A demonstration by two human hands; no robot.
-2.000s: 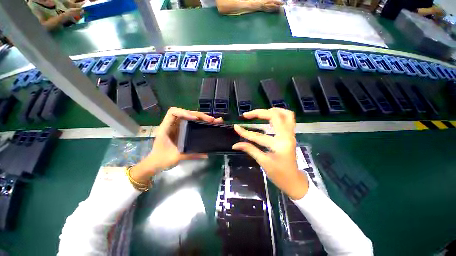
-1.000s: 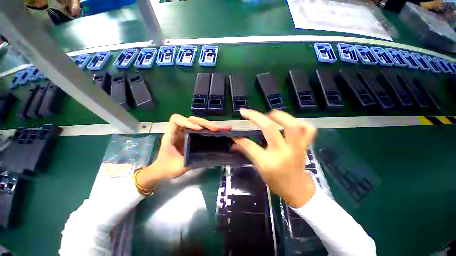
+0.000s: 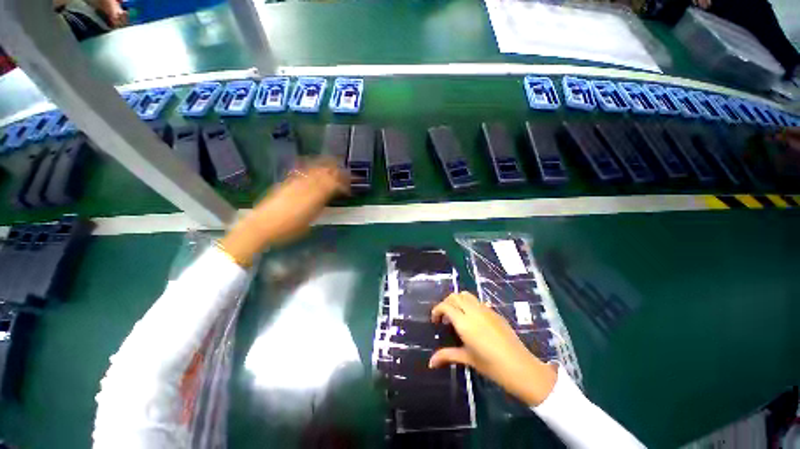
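Observation:
The die-cut sheet of glossy black panels [image 3: 427, 386] lies on the green bench. My right hand [image 3: 491, 346] is over its right side, thumb and fingers apart, with nothing visible held. My left hand [image 3: 294, 209] is blurred and reaches over the pale rail onto the belt. A dark housing [image 3: 284, 151] stands just beyond it, between other housings. I cannot tell if the left hand touches it. More dark housings [image 3: 452, 158] stand in a row on the belt.
Bagged black sheets [image 3: 517, 289] lie right of the open sheet, with a faint transparent sheet [image 3: 596, 294] beyond. A long plastic bag [image 3: 206, 368] lies left, beside glaring film [image 3: 303, 338]. Blue frames [image 3: 346, 95] line the far row. A grey post [image 3: 132, 127] crosses the left. People's hands show at the top.
The housing that both hands held is no longer between them. My left hand has moved up-left to the belt, where another housing now stands. My right hand has moved down to the sheet.

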